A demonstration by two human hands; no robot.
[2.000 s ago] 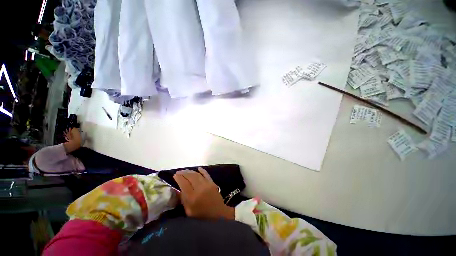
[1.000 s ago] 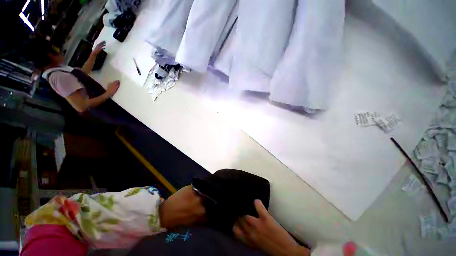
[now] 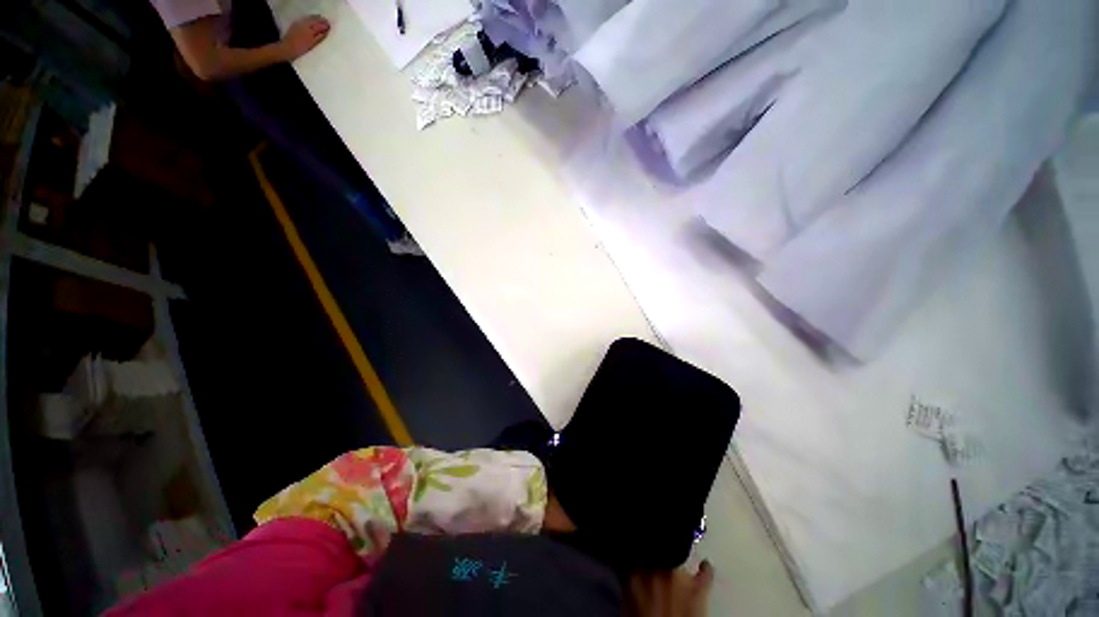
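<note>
A black rounded pouch [image 3: 645,452] is at the table edge in front of my dark grey apron, its flat broad side facing up. Small shiny metal parts show at its left and right edges. My left hand [image 3: 558,516] is at the pouch's lower left; only a little skin by the wrist shows, and the fingers are hidden by the pouch. My right hand [image 3: 675,591] holds the pouch's lower edge, partly cut off by the bottom of the picture.
White sheets or rolls [image 3: 832,157] lie on flat white sheets [image 3: 844,482]. Small printed labels [image 3: 1036,554] and a dark stick [image 3: 961,542] lie right. More labels [image 3: 464,97] lie farther up. Another person's hand [image 3: 307,36] rests on the table. A yellow-lined aisle [image 3: 325,295] and shelves are left.
The view has swung left and down towards the aisle. The pouch now shows a broad, flat face; my left hand is more hidden and my right hand sits lower at its bottom edge.
</note>
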